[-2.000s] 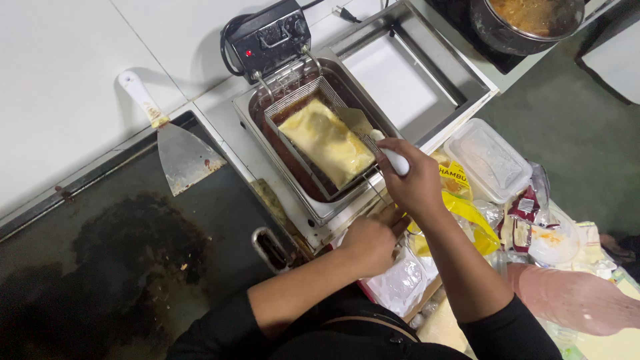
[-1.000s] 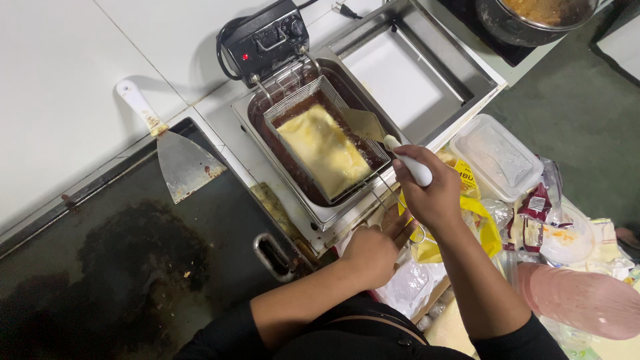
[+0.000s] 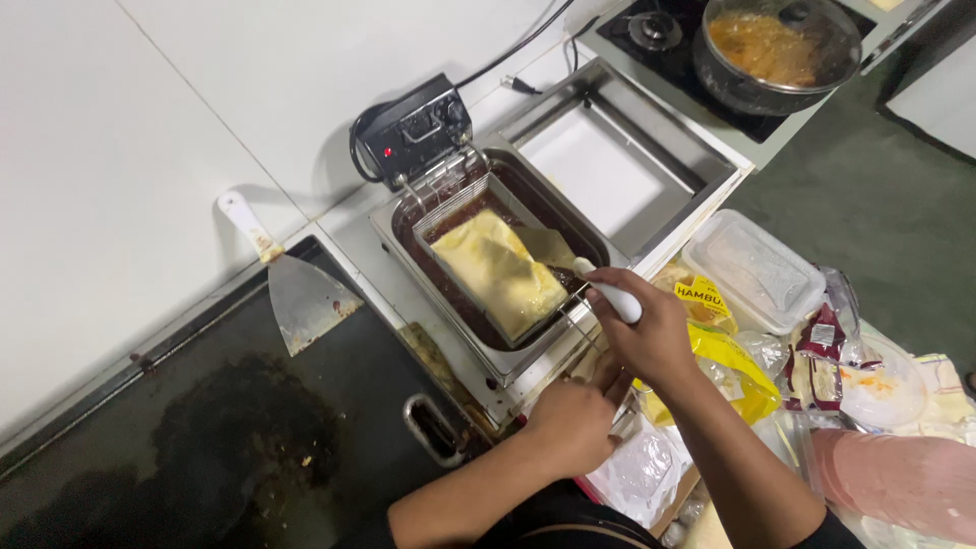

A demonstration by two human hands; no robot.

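Observation:
A slab of pale yellow food (image 3: 496,267) lies in the wire fryer basket (image 3: 446,206), which sits in the dark oil of an electric deep fryer (image 3: 488,366). My right hand (image 3: 648,328) grips the white handle of a spatula (image 3: 549,248), its metal blade against the food's right side. My left hand (image 3: 572,427) is low at the basket's wire handle (image 3: 583,332); its fingers are partly hidden, but they seem closed round the handle. A red light glows on the fryer's black control box (image 3: 419,126).
A griddle (image 3: 191,457) fills the left, with a wide scraper (image 3: 309,301) on its edge. An empty-looking steel frame (image 3: 663,122) adjoins the fryer. Beyond stands a lidded pot (image 3: 778,53) on a hob. A plastic box (image 3: 755,271), food bags and a pink bottle (image 3: 892,473) crowd the right.
The spatula blade and my right hand have shifted slightly about the food's right side. My left hand stays low by the basket's handle.

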